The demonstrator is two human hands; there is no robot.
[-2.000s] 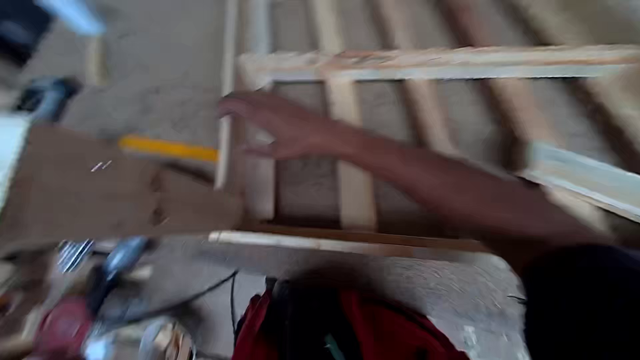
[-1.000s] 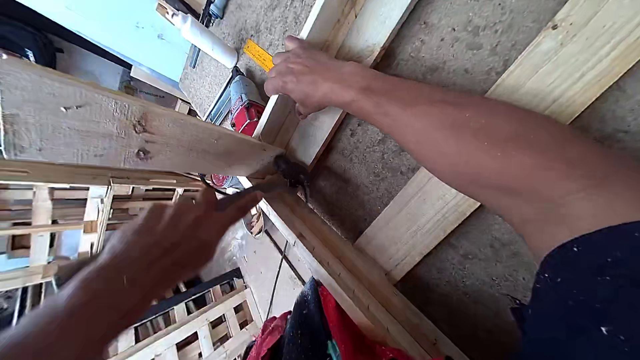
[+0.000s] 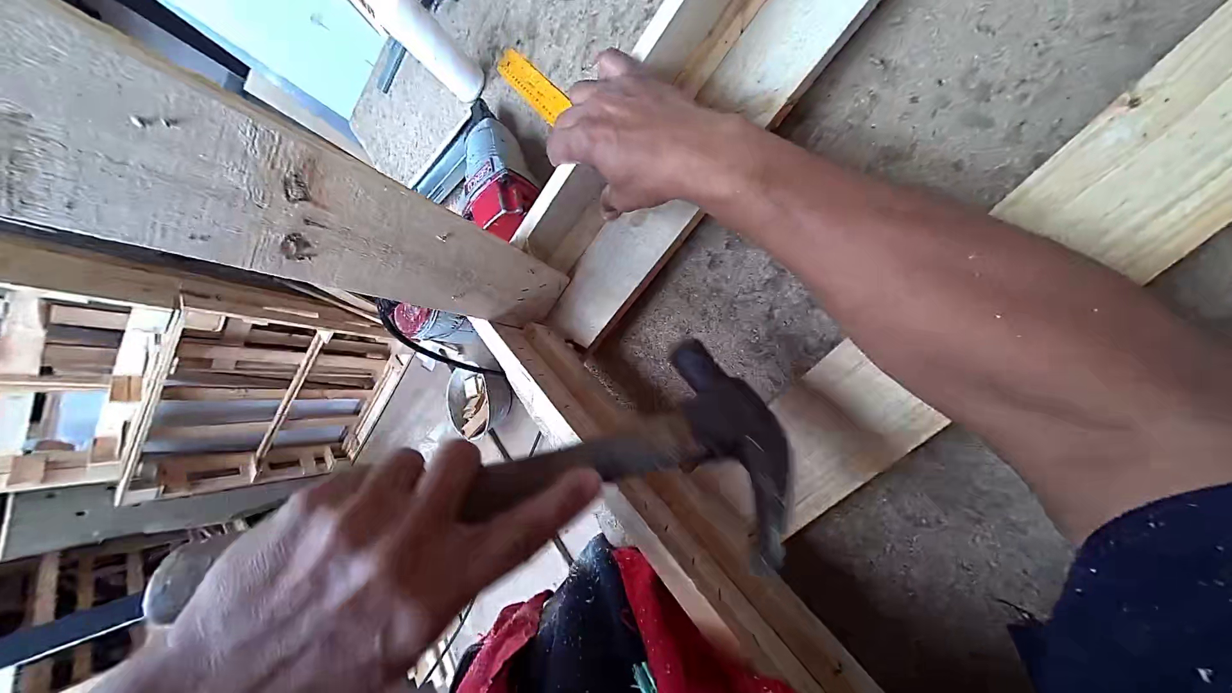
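Observation:
My left hand (image 3: 385, 568) grips the wooden handle of a claw hammer (image 3: 736, 419), whose blurred dark head hangs over a long wooden rail (image 3: 693, 549). My right hand (image 3: 645, 135) is on the upright edge of a channel-like wooden board (image 3: 635, 250), fingers over the edge and thumb inside. A yellow ruler-like strip (image 3: 532, 85) shows just beyond its fingertips. A thick knotted plank (image 3: 289, 183) comes in from the left and meets the rail and board at a corner, below and left of my right hand.
A red and grey power tool (image 3: 496, 183) and a white tube (image 3: 428, 43) lie beyond the corner. A bucket with wood scraps (image 3: 478, 399) and a black cable (image 3: 433, 354) are past the rail. Pallet-like slatted frames (image 3: 279, 404) stand left. A wide board (image 3: 857, 433) crosses the concrete floor.
The hammer head has moved from the corner joint to the right, away from the plank. A second ago my right hand was on the same board. The view has shifted strongly since two seconds ago.

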